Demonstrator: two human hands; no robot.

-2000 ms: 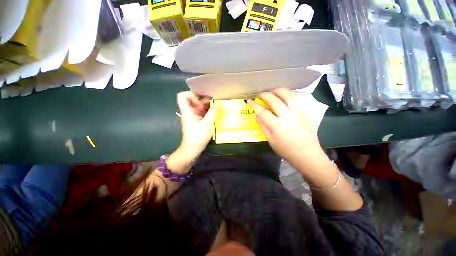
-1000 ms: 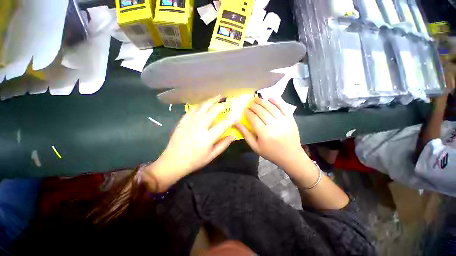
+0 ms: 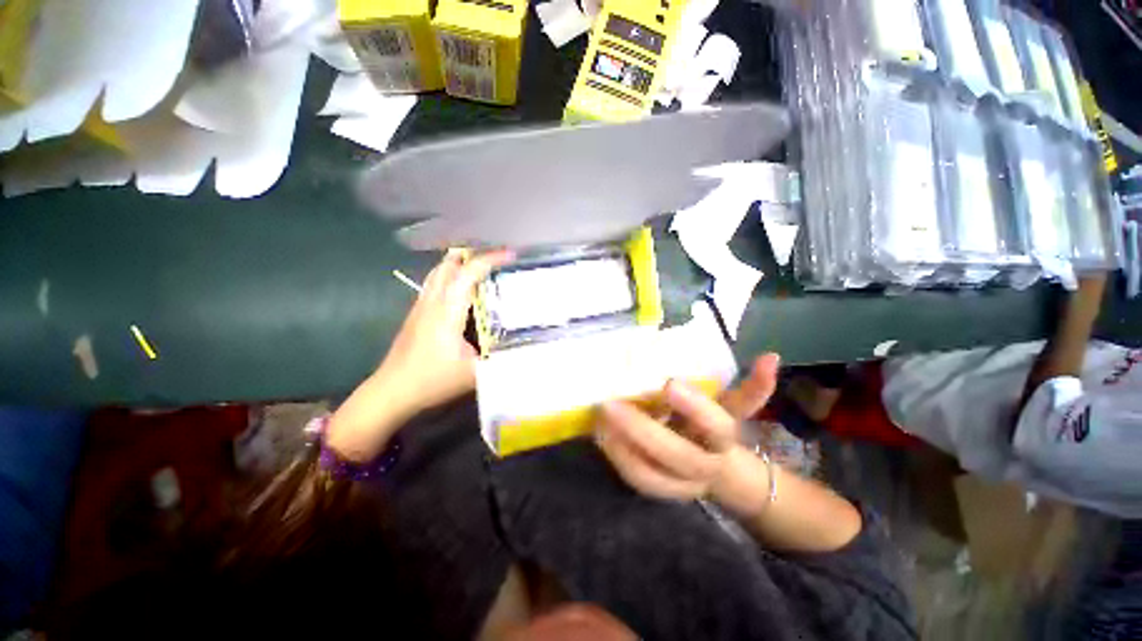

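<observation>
An open retail box (image 3: 648, 278), yellow with a grey-white inside, stands in front of me. Its long grey lid flap (image 3: 564, 175) stands up at the back. A bagged device (image 3: 561, 292) with a white face lies inside. A yellow inner flap or tray with a white side (image 3: 601, 377) is tipped out over the box's near side; whether it is joined to the box I cannot tell. My left hand (image 3: 432, 332) holds the box's left side. My right hand (image 3: 683, 445) has its fingertips on the near edge of this white-and-yellow piece.
Finished yellow boxes (image 3: 481, 53) stand at the back, with another dark-panelled one (image 3: 622, 63) beside them. Clear plastic trays (image 3: 933, 163) are stacked at right. Open box blanks (image 3: 251, 125) lie at left. White paper pieces (image 3: 720, 238) and a yellow strip (image 3: 144, 342) lie on the green bench.
The yellow panel that covered the box's inside is now tipped towards me, showing the bagged device. My right hand has moved down and nearer me; my left hand has moved to the box's left side.
</observation>
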